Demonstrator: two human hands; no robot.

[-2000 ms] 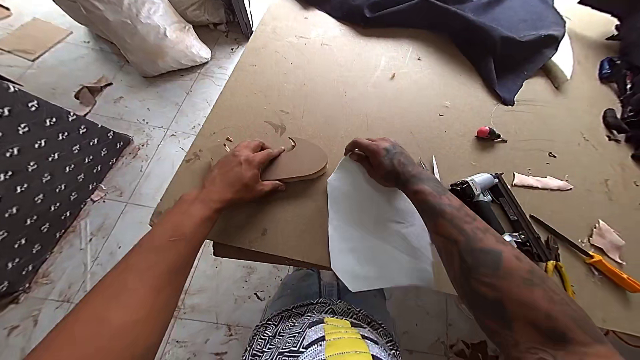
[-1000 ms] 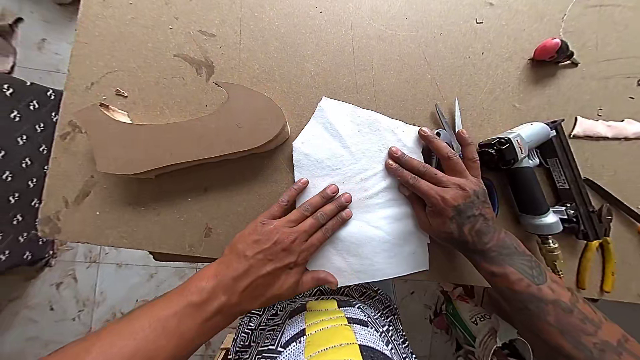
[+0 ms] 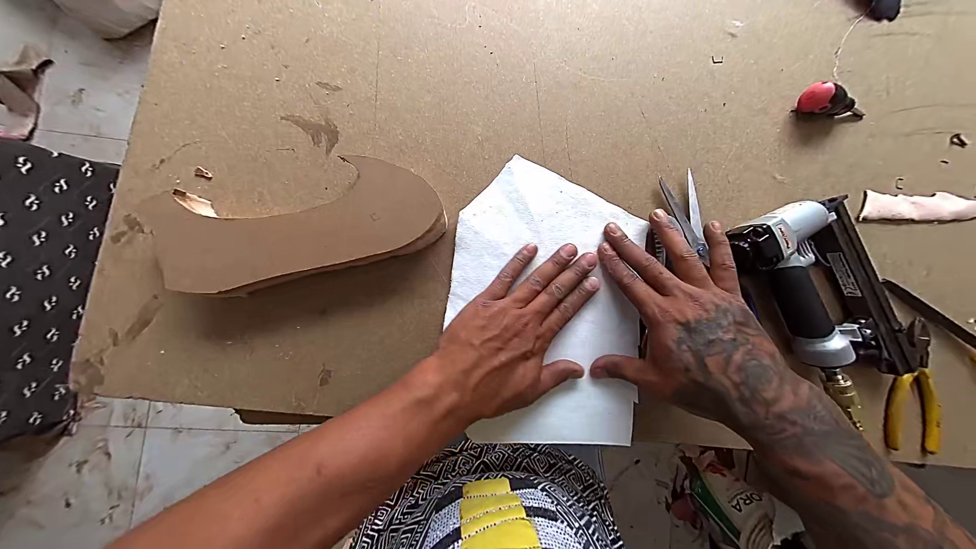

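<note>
A white sheet, fabric or felt-like (image 3: 526,206), lies at the table's front edge, with a pointed top and a fold along its right side. Flat on its middle rests my left hand (image 3: 511,343), fingers a little spread. My right hand (image 3: 679,313) lies across the sheet's right edge, its outer fingers over the handles of metal scissors (image 3: 690,213), whose blades stand apart. Neither hand grips anything. To the left sits a stack of curved brown board pieces (image 3: 305,244), apart from the sheet.
Right of my right hand lie a pneumatic stapler (image 3: 808,297), yellow-handled pliers (image 3: 911,404) and a dark blade-like tool (image 3: 926,313). Farther back are a red and black tool (image 3: 823,99) and a pale strip (image 3: 915,206). A patterned dark fabric surface (image 3: 46,282) stands at the left.
My left hand has left the brown pieces for the white sheet. My right hand, which held the sheet's upper corner, now lies flat on its right side. The view has moved closer to the table.
</note>
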